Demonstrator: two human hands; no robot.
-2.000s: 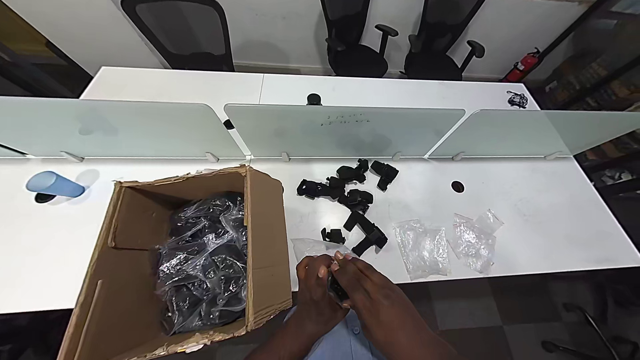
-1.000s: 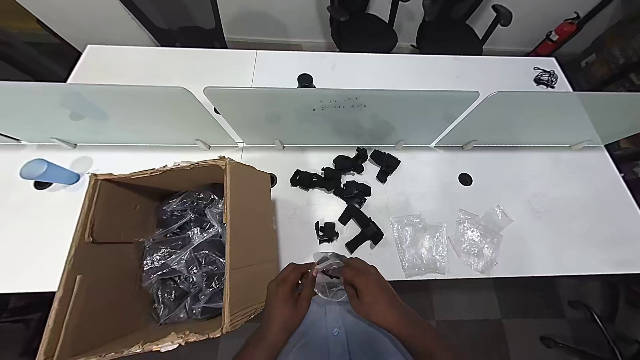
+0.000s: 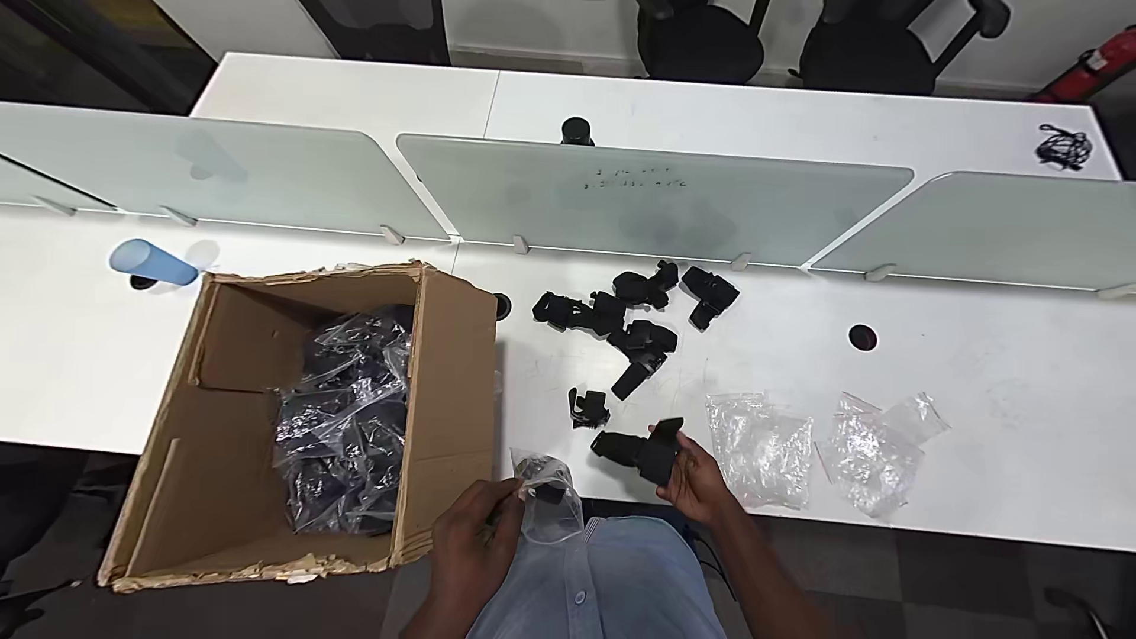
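My left hand (image 3: 484, 532) pinches the rim of a clear plastic bag (image 3: 552, 515) at the table's front edge; a small black piece shows inside it. My right hand (image 3: 697, 479) holds a black strap-like item (image 3: 641, 451) with a flap, just above the table and to the right of the bag. Beyond my hands lie several black strap-like items (image 3: 639, 337) in a loose group, and a small black clip-like piece (image 3: 588, 407) sits nearer. Their exact kind cannot be told.
A cardboard box (image 3: 453, 408) with several bagged black items (image 3: 346, 435) stands at left. Flattened clear bags (image 3: 761, 451) lie at right. Frosted glass dividers (image 3: 657, 200) cross the desk (image 3: 994, 408). A blue cup (image 3: 153, 261) lies at far left.
My hands have moved apart. The black item is now outside the bag in my right hand; one second ago both hands were at the bag.
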